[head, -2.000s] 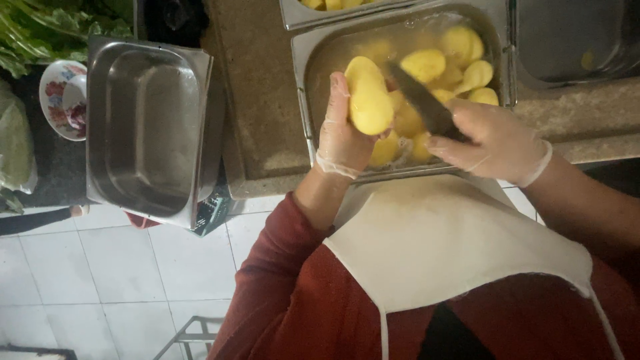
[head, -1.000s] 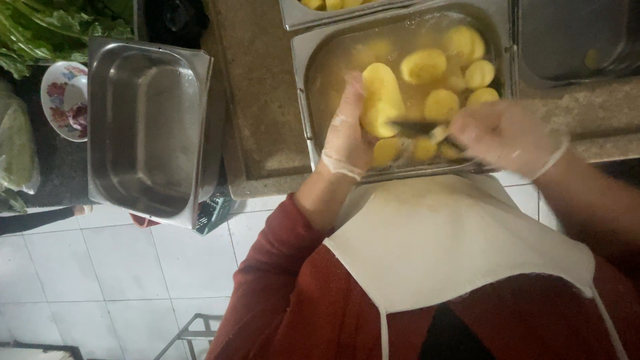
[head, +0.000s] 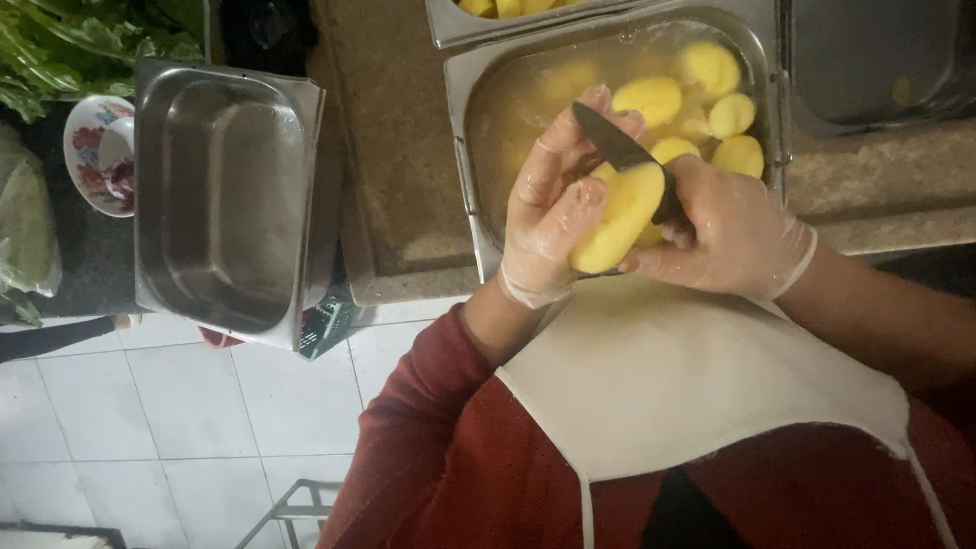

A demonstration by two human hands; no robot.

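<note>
In a clear glove, my left hand (head: 553,206) holds a peeled yellow potato (head: 619,221) over the near edge of a steel pan (head: 471,183) of cloudy water. My right hand (head: 724,229), also gloved, grips the dark handle of a kitchen knife (head: 618,137). The blade lies across the upper end of the potato and points up and left, close to the left fingers; whether it cuts in cannot be told. The right thumb is at the potato's lower side. Several peeled potatoes (head: 646,101) sit in the water behind the hands.
An empty deep steel pan (head: 252,198) stands to the left, by a flowered bowl (head: 95,152) and leafy greens (head: 84,46). Another pan with yellow pieces (head: 518,6) is beyond the water pan. A dark metal basin (head: 862,76) lies at right. A person's leg (head: 61,341) shows at far left.
The knife was over the pan, pointing left, and is now across the potato's upper end. The potato has turned from near upright to tilted, and both hands have come closer together.
</note>
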